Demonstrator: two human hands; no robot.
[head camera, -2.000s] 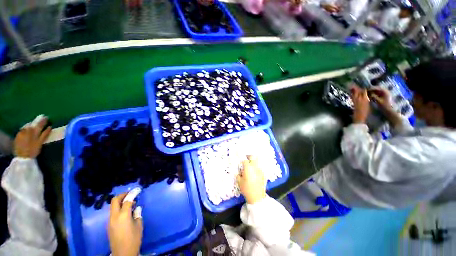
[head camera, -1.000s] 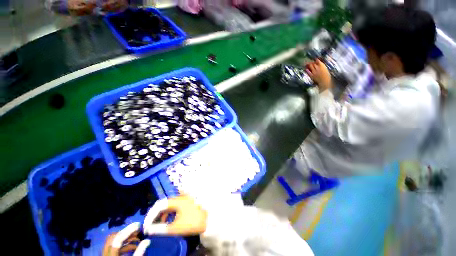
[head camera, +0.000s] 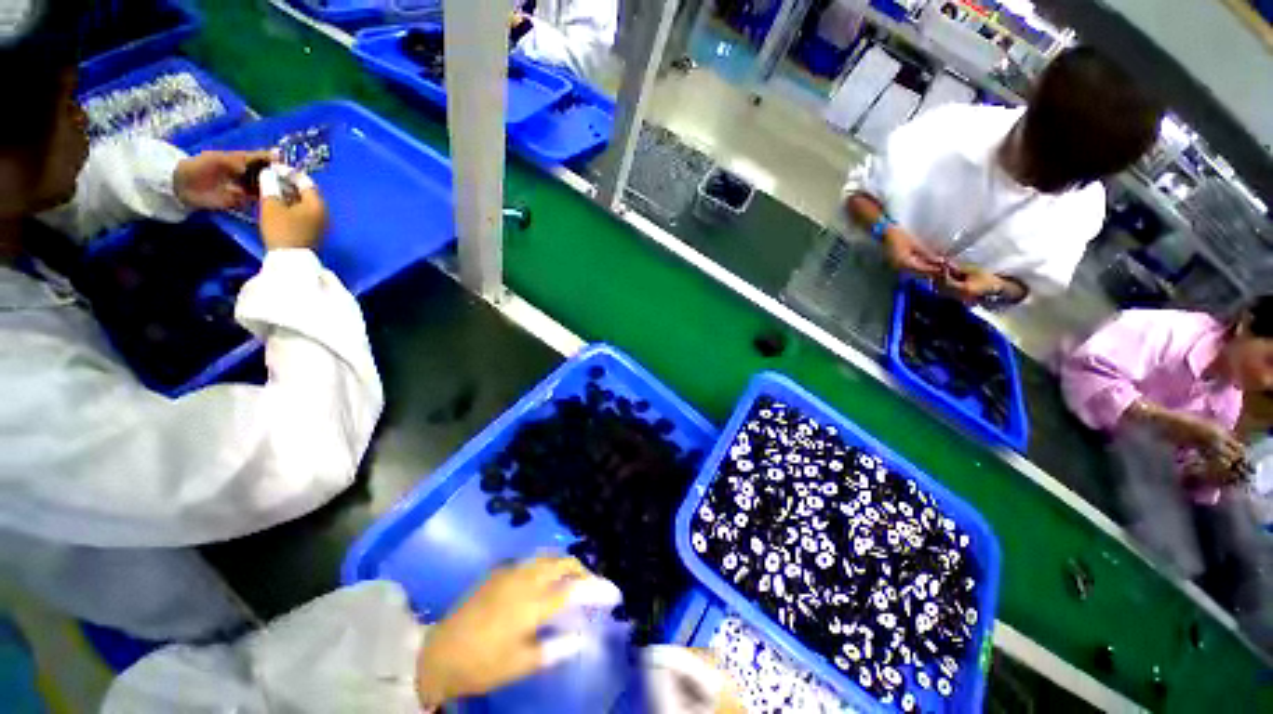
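Note:
My left hand (head camera: 510, 628), blurred, with white fingertip coverings, is over the near part of the left blue tray (head camera: 419, 523). My right hand (head camera: 698, 684) is blurred and cut off by the bottom edge. Whether either hand holds a part cannot be told. Black housings (head camera: 614, 481) lie heaped in the left tray. Assembled pieces (head camera: 838, 558), black with white rings, fill the right tray. White ring inserts (head camera: 768, 670) show in a tray partly under it, cut off at the bottom.
A coated worker (head camera: 182, 433) sits close at left beside a blue tray (head camera: 370, 195). A metal post (head camera: 478, 154) stands before the green conveyor (head camera: 670, 314). Across it are a person in white (head camera: 977, 181), a person in pink (head camera: 1159, 370) and a tray (head camera: 1015, 384) of dark parts.
The view has swung left, bringing the left neighbour and post into sight; the right neighbour has left the picture. My right hand has left the white inserts since the earliest frame.

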